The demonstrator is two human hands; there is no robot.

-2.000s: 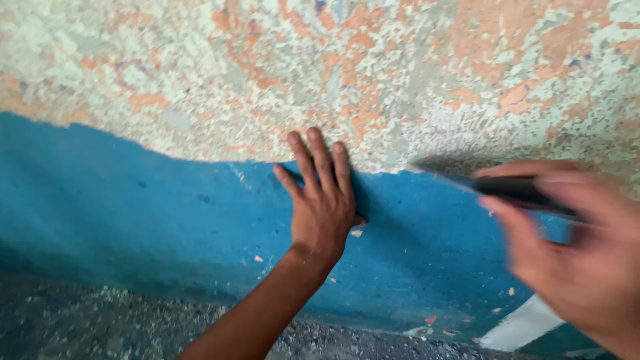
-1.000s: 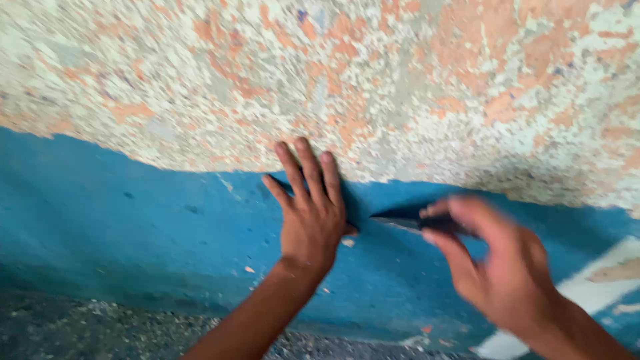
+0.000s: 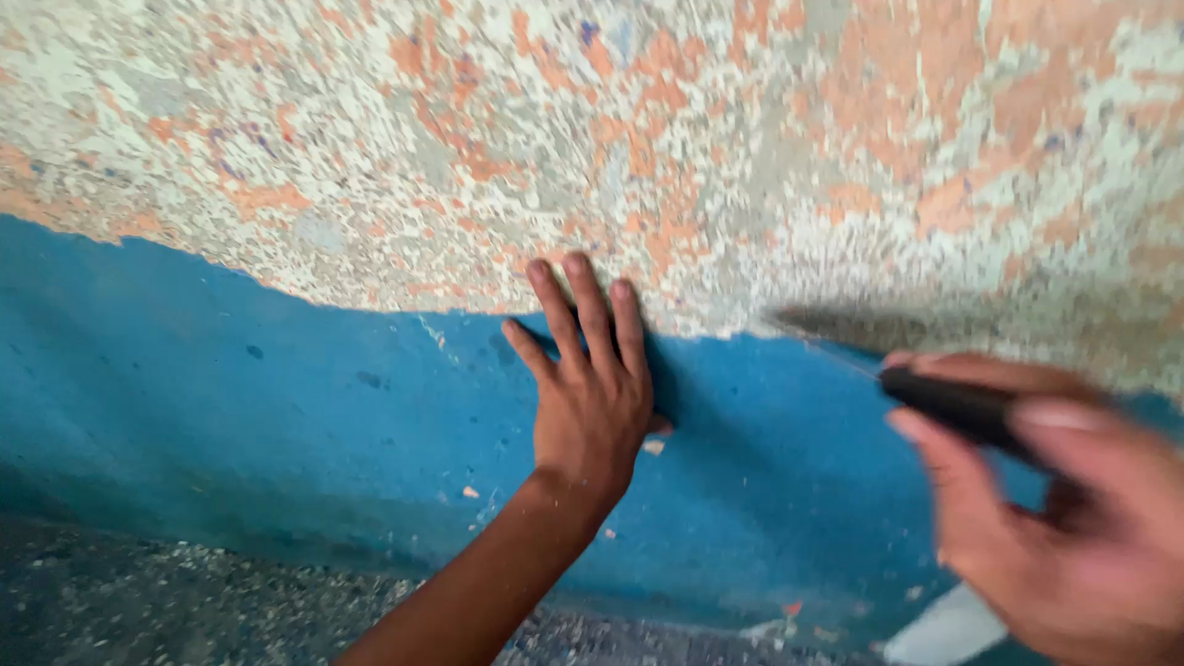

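Observation:
My left hand (image 3: 592, 388) lies with fingers spread against a wall, its palm on the blue paint (image 3: 370, 398) and its fingertips on the mottled, flaking surface (image 3: 518, 176) above. To the right, my right hand (image 3: 1036, 499) grips the black handle of a bladed tool (image 3: 962, 402), perhaps a scraper or knife. Motion blurs the blade, which points left toward the ragged edge of the blue paint. Whether its tip touches the wall cannot be told. Patches of white, grey and orange show on the upper wall.
Paint chips and debris (image 3: 199, 564) are scattered over the dark floor along the wall's foot. A white patch or strip (image 3: 948, 624) shows at the lower right, partly behind my right hand. Small flakes (image 3: 655, 447) cling to the blue paint.
My left hand stays against the wall. My right hand, with the tool, moved left and down across the blue paint, then back right, with the blade again near the paint's edge.

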